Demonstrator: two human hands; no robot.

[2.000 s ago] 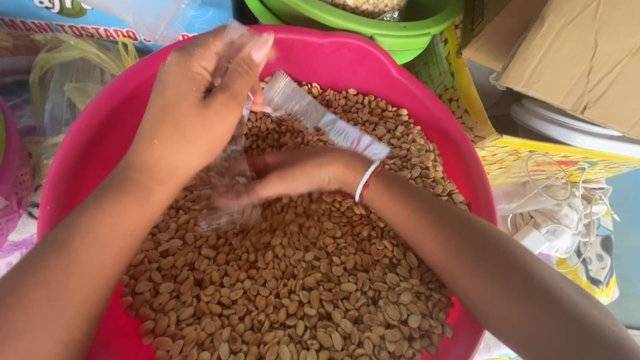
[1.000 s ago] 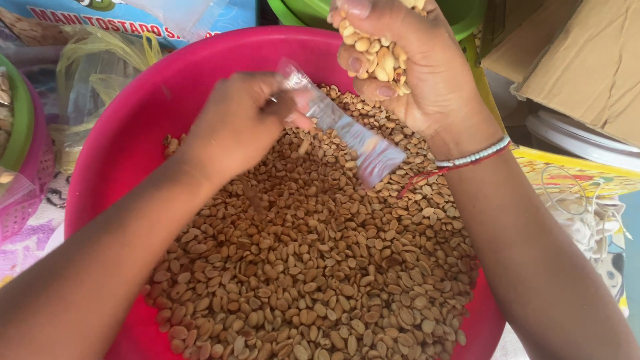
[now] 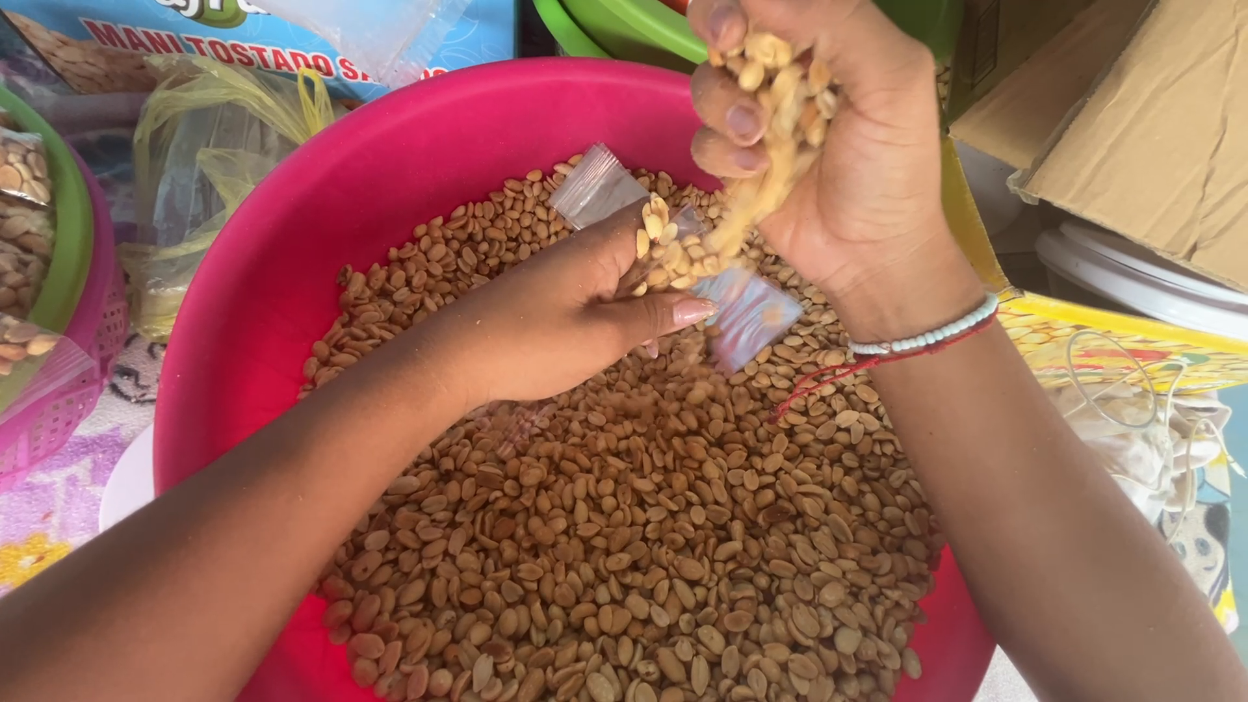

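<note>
A large pink plastic basin [image 3: 244,263] holds a deep layer of roasted peanuts [image 3: 624,546]. Above its far right part, my right hand [image 3: 829,127] is curled around a handful of peanuts, and some stream down from it. They fall onto my left hand [image 3: 575,302], cupped below with peanuts at its fingers. Whether that hand also holds a small bag is hidden. One small clear plastic bag [image 3: 597,187] shows just beyond the left fingers. Another piece of clear plastic bag [image 3: 749,317] shows to their right, over the peanuts.
Green and pink baskets [image 3: 73,292] with bagged peanuts stand at the left. Behind are a yellowish plastic bag [image 3: 210,156], a blue printed box [image 3: 478,39] and a green basin [image 3: 624,29]. A cardboard box [image 3: 1150,136], white lids [image 3: 1141,273] and a white cord [image 3: 1121,380] lie right.
My right hand was down in the peanuts two seconds ago, then rose holding a handful, which now pours out. My left hand has turned and cupped beneath it.
</note>
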